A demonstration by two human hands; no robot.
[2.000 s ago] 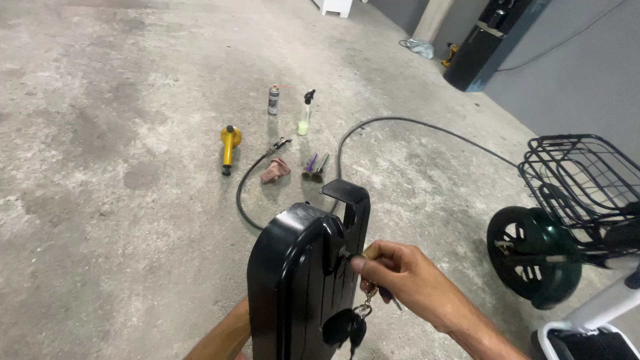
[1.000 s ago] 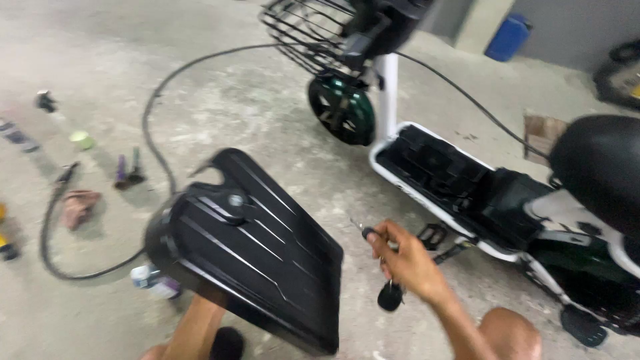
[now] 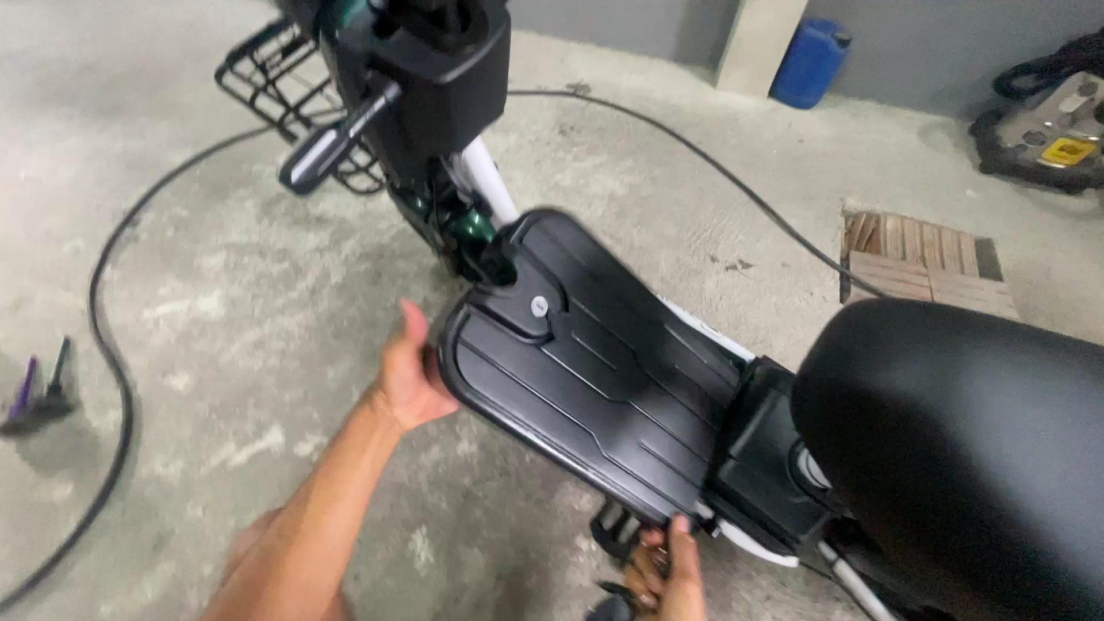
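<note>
A black plastic footboard cover [image 3: 595, 362] with a round lock near its front notch lies over the footwell of an electric scooter. My left hand [image 3: 414, 371] holds the cover's front left edge, thumb raised. At the rear left corner, my right hand [image 3: 664, 569] has its thumb against the cover's edge, its other fingers curled around what look like the keys, partly hidden. A dark key fob [image 3: 611, 606] hangs below that hand. The scooter's black seat [image 3: 957, 431] is at the right, and its handlebar grip [image 3: 341, 138] at the upper left.
A black hose [image 3: 125, 379] curves over the concrete floor. The scooter's wire basket [image 3: 285, 82] is at the upper left, with brushes [image 3: 39, 401] at the far left. Beyond the scooter are a blue jerrycan [image 3: 811, 65] and wooden boards [image 3: 927, 263]. A pedal [image 3: 614, 526] projects near my right hand.
The cover has moved from being held above the floor onto the scooter's footwell. My right hand, apart from the cover one second ago, now touches its rear corner. The view has swung right toward the scooter.
</note>
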